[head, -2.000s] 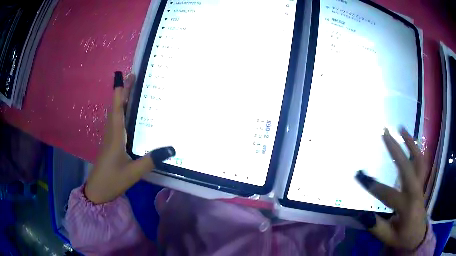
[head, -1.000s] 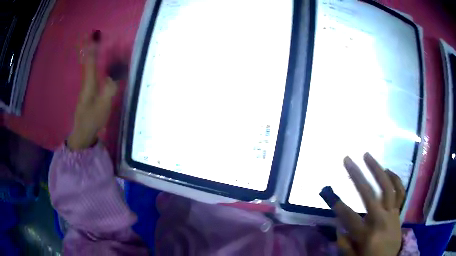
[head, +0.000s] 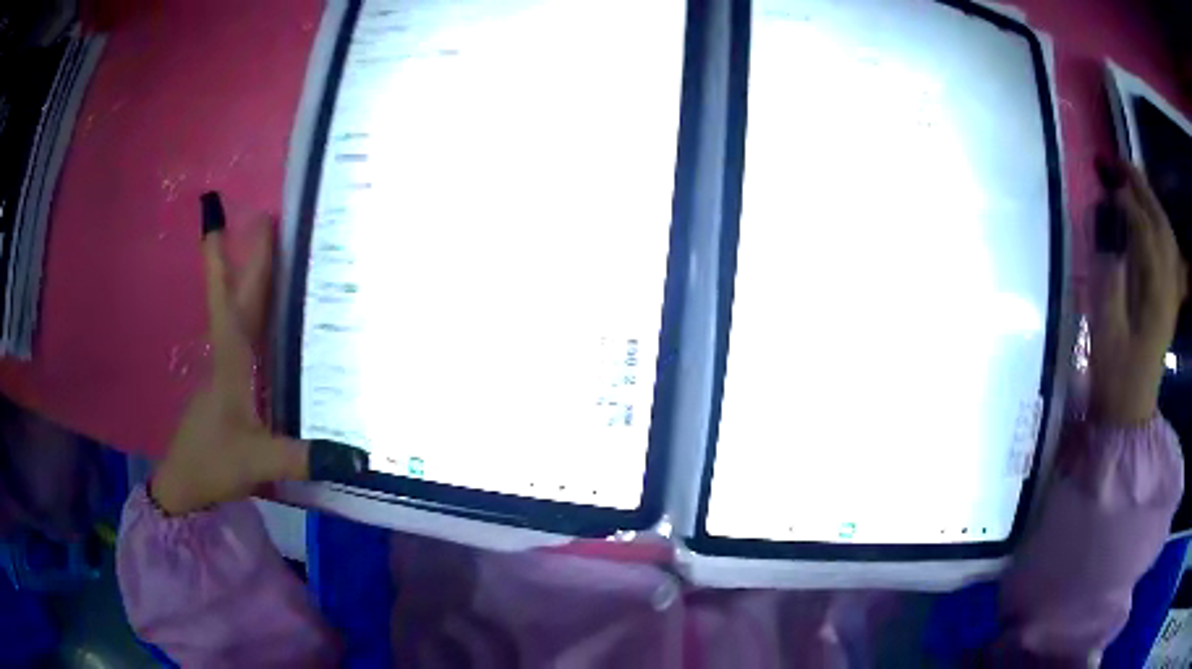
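Two large tablets lie side by side with bright white screens and black borders, each on a white margin: the left tablet (head: 484,261) and the right tablet (head: 889,288). My left hand (head: 229,392) is at the left tablet's lower left, fingers spread, its black-capped thumb on the lower left corner and the other fingers beside the left edge. It does not grip the tablet. My right hand (head: 1135,301) is just beyond the right tablet's right edge, off the screen, black caps on fingertips; it holds nothing visible.
A stack of dark tablets with white sheets (head: 46,196) is at the far left. Another dark tablet (head: 1163,157) lies at the right edge, partly behind my right hand. The pink-red mat (head: 157,131) lies under the tablets. Blue bin parts (head: 350,575) show below the bench edge.
My right hand has moved from over the right screen to beyond its right edge. My left hand has come back down to the left tablet's lower corner. The tablets appear farther left in view.
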